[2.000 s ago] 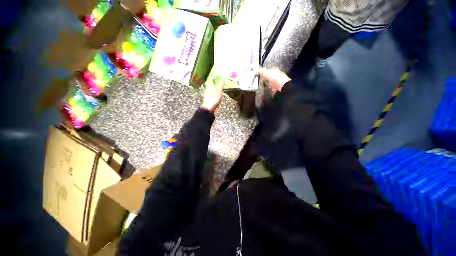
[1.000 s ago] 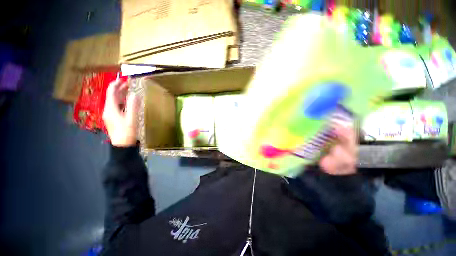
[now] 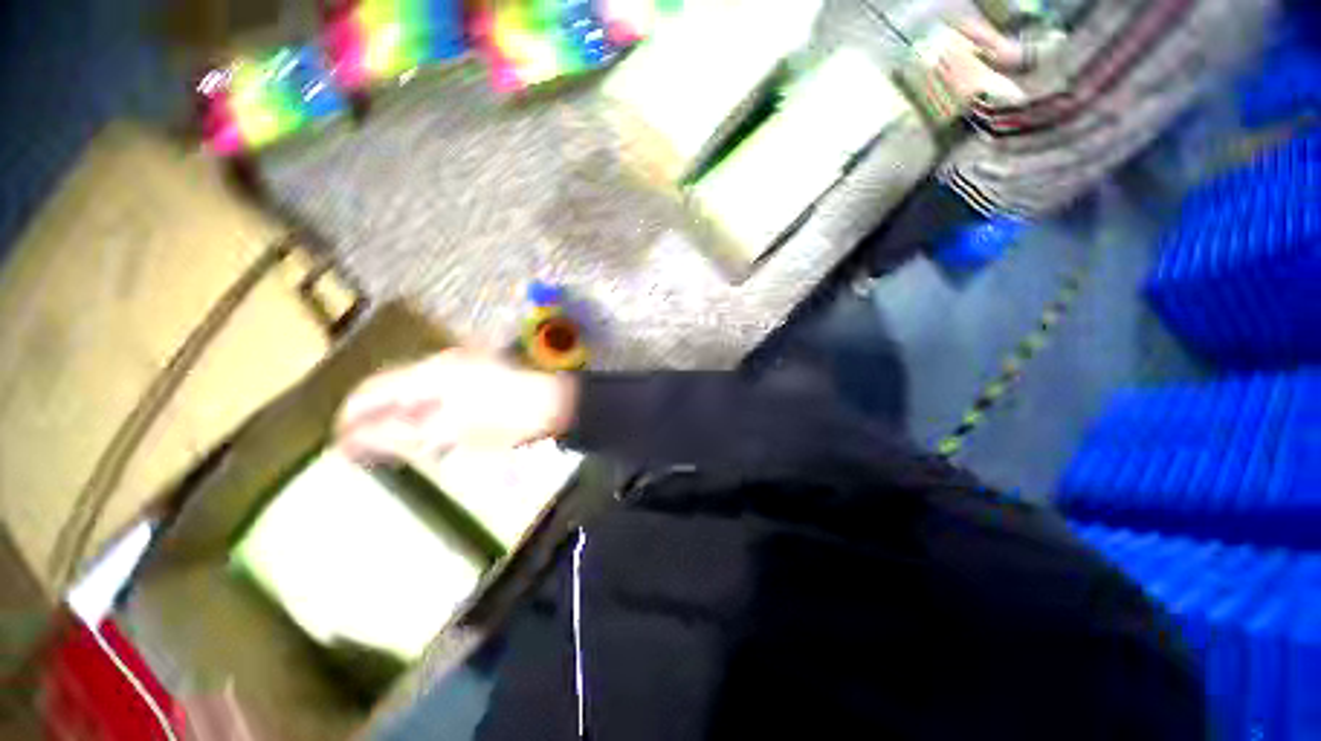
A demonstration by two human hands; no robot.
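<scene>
The brown shipping carton (image 3: 203, 608) stands open at the lower left. It holds white and green product boxes (image 3: 362, 557). My right hand (image 3: 456, 405) reaches into the carton's upper right part, over a product box; blur hides whether its fingers grip it. My left hand (image 3: 217, 717) shows only as a small blurred patch at the bottom edge, by the carton's near left side.
The tape dispenser (image 3: 555, 340) lies on the speckled bench (image 3: 435, 159). Flat carton blanks (image 3: 131, 304) lie left. Rainbow-coloured display boxes (image 3: 391, 36) line the far side. More product boxes (image 3: 804, 152) and a person's striped sleeve (image 3: 1072, 109) are upper right. Blue crates (image 3: 1202, 449) stand right.
The view has swung round and is blurred. My right hand, which held a product box above the carton, is now low over the boxes inside. My left hand has moved to the bottom edge.
</scene>
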